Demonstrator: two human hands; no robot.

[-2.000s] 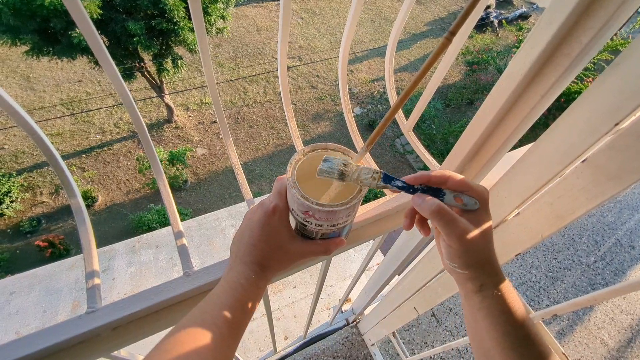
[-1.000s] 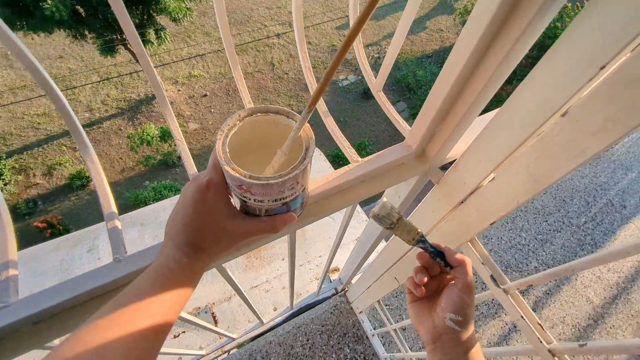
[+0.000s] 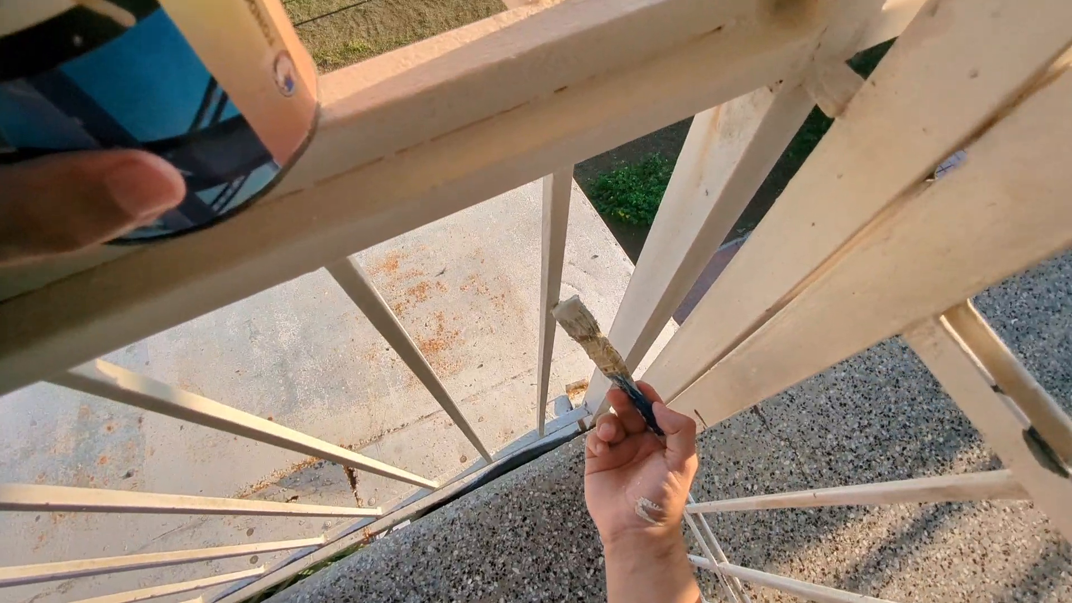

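At the upper left my left hand [image 3: 84,201] grips a paint can [image 3: 243,92]; only its lower side and part of my fingers show, and the can's mouth is out of view. The can is at the thick top rail [image 3: 519,126] of a cream-painted metal railing. Lower right of centre, my right hand [image 3: 641,461] holds a paintbrush [image 3: 605,347] by its dark handle. Its paint-coated bristles point up and left, close to a thin vertical bar [image 3: 554,293]; whether they touch it I cannot tell. A smear of paint marks the base of my right palm.
Wide cream metal posts [image 3: 837,276] slant across the right side. Thin bars [image 3: 251,419] run down to a bottom rail [image 3: 469,481]. Outside lies a rust-stained concrete ledge [image 3: 452,293]; inside is a speckled floor [image 3: 804,435]. More thin railing bars [image 3: 863,494] cross the lower right.
The brush was over the can's mouth two seconds ago; my right hand has carried it away, down to the lower bars. The view has tilted down and come closer to the railing.
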